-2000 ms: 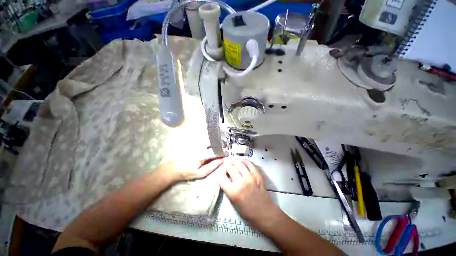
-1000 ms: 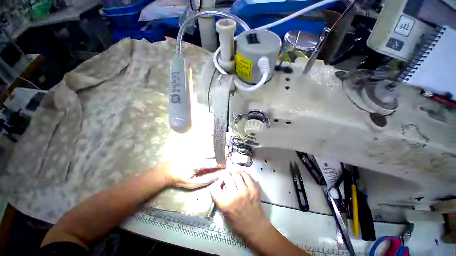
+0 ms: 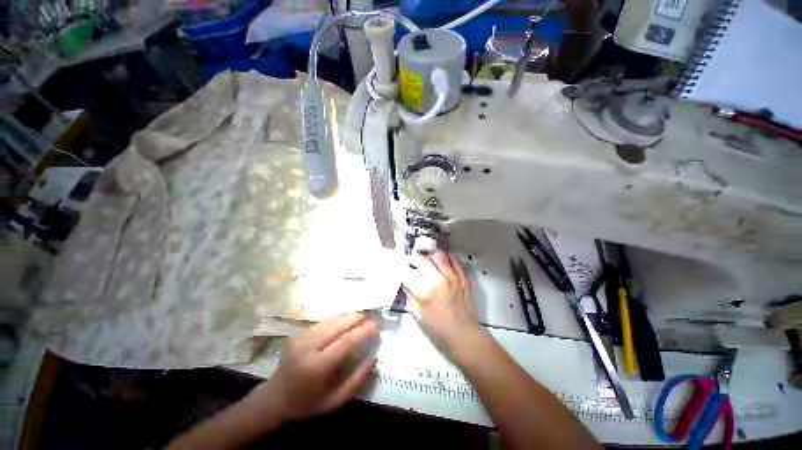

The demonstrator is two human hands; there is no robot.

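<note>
The beige patterned fabric piece [image 3: 202, 211] lies spread left of the sewing machine head, its right part washed out by the lamp. The presser foot area [image 3: 424, 242] is at its right edge. My right hand [image 3: 442, 294] lies palm down just in front of the presser foot, fingertips close to it at the fabric's edge; what lies under them is hidden. My left hand [image 3: 327, 365] is at the front edge of the fabric, fingers bent and slightly blurred. Whether it pinches the fabric cannot be told.
The lamp wand [image 3: 317, 145] hangs left of the machine head. Black snips [image 3: 528, 297], a long metal tool [image 3: 603, 356], a yellow-handled tool [image 3: 626, 330] and scissors [image 3: 695, 409] lie right. A measuring tape [image 3: 440, 383] runs along the front edge.
My left hand has moved from the presser foot toward the table's front edge. My right hand has moved up closer to the presser foot. The fabric's front part has shifted.
</note>
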